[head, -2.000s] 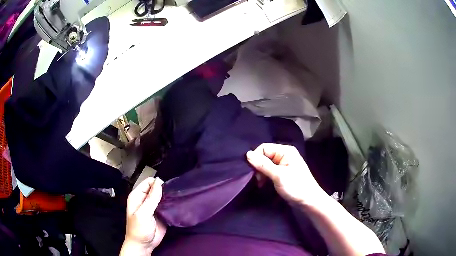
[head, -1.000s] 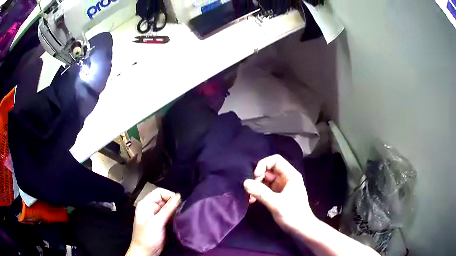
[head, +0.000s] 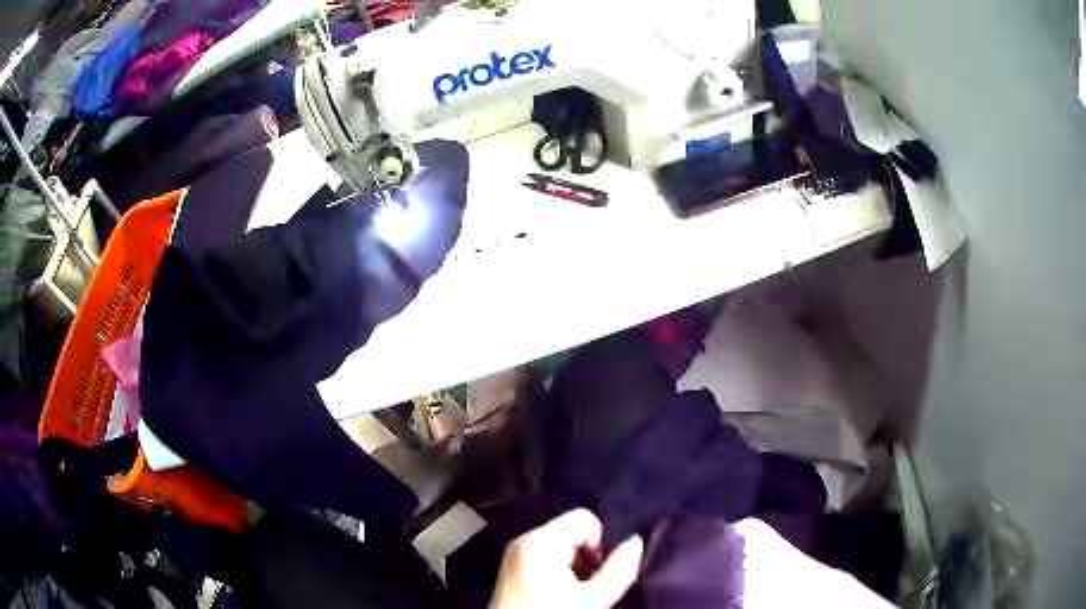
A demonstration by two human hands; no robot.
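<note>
The dark purple garment body (head: 667, 446) hangs below the table's front edge, over my lap. My left hand (head: 569, 562) is at the bottom middle, its fingertips pinching the dark cloth beside the shinier, lighter purple lining (head: 691, 565). My right hand (head: 792, 571) is blurred and cut off by the bottom edge; its fingers do not show clearly. Another dark cloth piece (head: 274, 303) lies on the table under the lit presser foot (head: 399, 214) of the white sewing machine (head: 524, 71) and hangs over the table's left front.
Black scissors (head: 569, 131) and red and black snips (head: 566, 189) lie on the white table (head: 572, 280). A black rectangular item (head: 726, 184) is at the machine's right. An orange crate (head: 107, 321) holding pink cloth (head: 123, 363) stands left. A grey wall (head: 1024, 274) is at right.
The view has swung up and left, showing more machine and crate. My hands now appear lower and closer together. The lining, spread between my hands before, is bunched and partly out of view.
</note>
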